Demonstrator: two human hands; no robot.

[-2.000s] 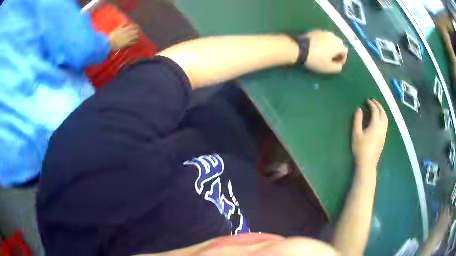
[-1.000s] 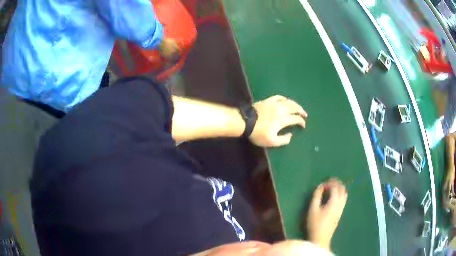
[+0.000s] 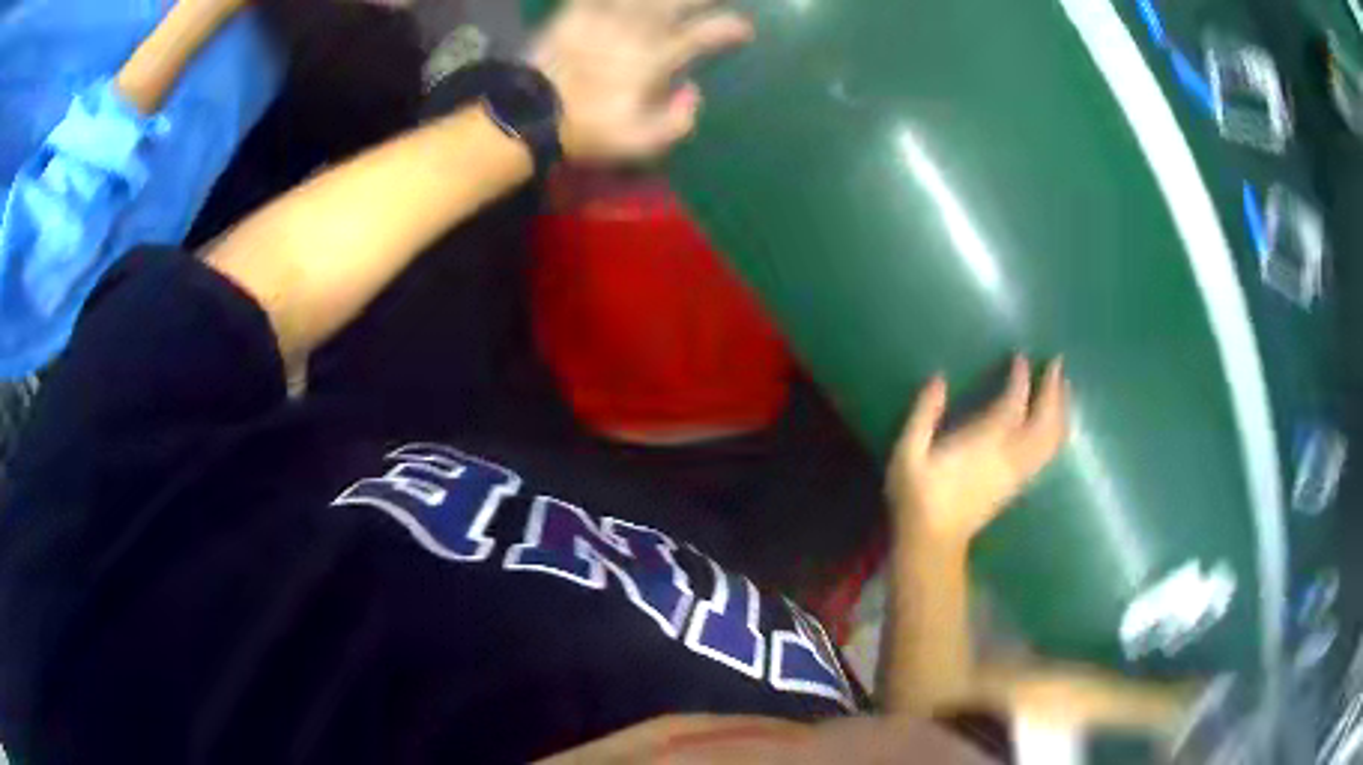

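Note:
My left hand (image 3: 635,75), with a dark band on its wrist, is at the top, beside the edge of the green bench (image 3: 882,194). Its fingers are spread and nothing shows in it; it is blurred. My right hand (image 3: 979,463) is at the right over the bench surface, fingers apart, with nothing seen in it. A red stool (image 3: 665,321) is below my left hand, between my body and the bench edge. Its legs are hidden.
White-framed units (image 3: 1248,97) with blue strips lie at the right beyond the pale curved strip (image 3: 1196,224). A blurred white object (image 3: 1181,610) lies on the bench. A person's blue sleeve (image 3: 90,180) is at the left. Another forearm (image 3: 1106,695) shows at lower right.
The view has shifted. My left hand has left the bench surface for its edge and its fingers have spread. My right hand has opened. The red stool now shows close to my body.

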